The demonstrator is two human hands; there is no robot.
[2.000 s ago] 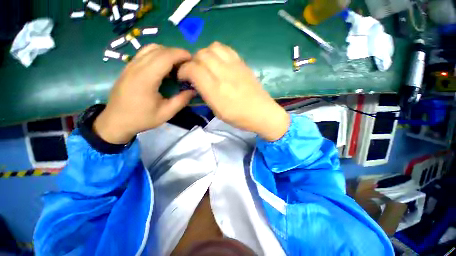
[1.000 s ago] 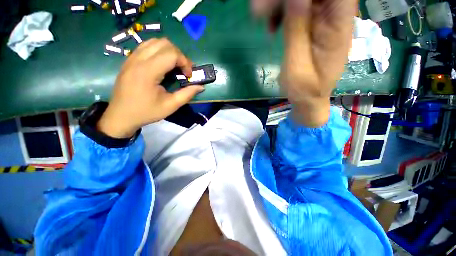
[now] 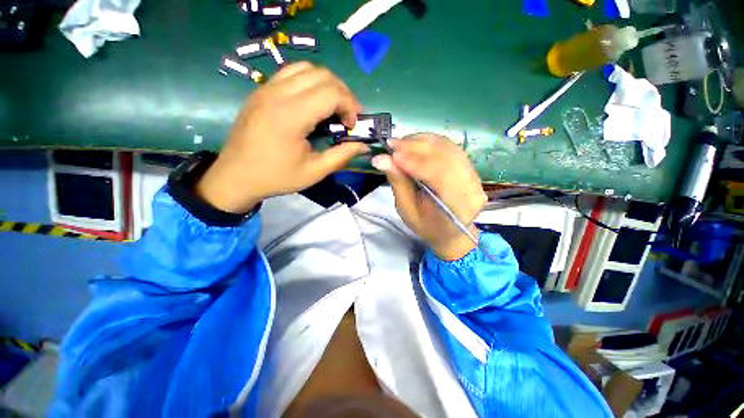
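A small black handheld device [image 3: 371,126] with a pale part inside its open face lies between the fingers of my left hand [image 3: 285,140], near the bench's front edge. My left thumb and fingers pinch its left end. My right hand [image 3: 436,192] grips a thin silver metal tool [image 3: 447,212]. Its tip is at the lower right end of the device, and its shaft runs back over my palm towards the wrist. My fingers hide the device's left end.
Several display modules [image 3: 251,49] lie at the upper left on the green mat [image 3: 98,114], beside a white cloth [image 3: 99,23]. A blue pick [image 3: 371,51] lies beyond the device. An amber bottle [image 3: 583,51], a pale strip [image 3: 545,104], a wipe [image 3: 638,113] and a silver-black cylinder [image 3: 695,175] are at right.
My right hand has come back from above the bench at right and now holds the metal tool at the device. My left hand still holds the device. The view has shifted, so the bench things appear further right.
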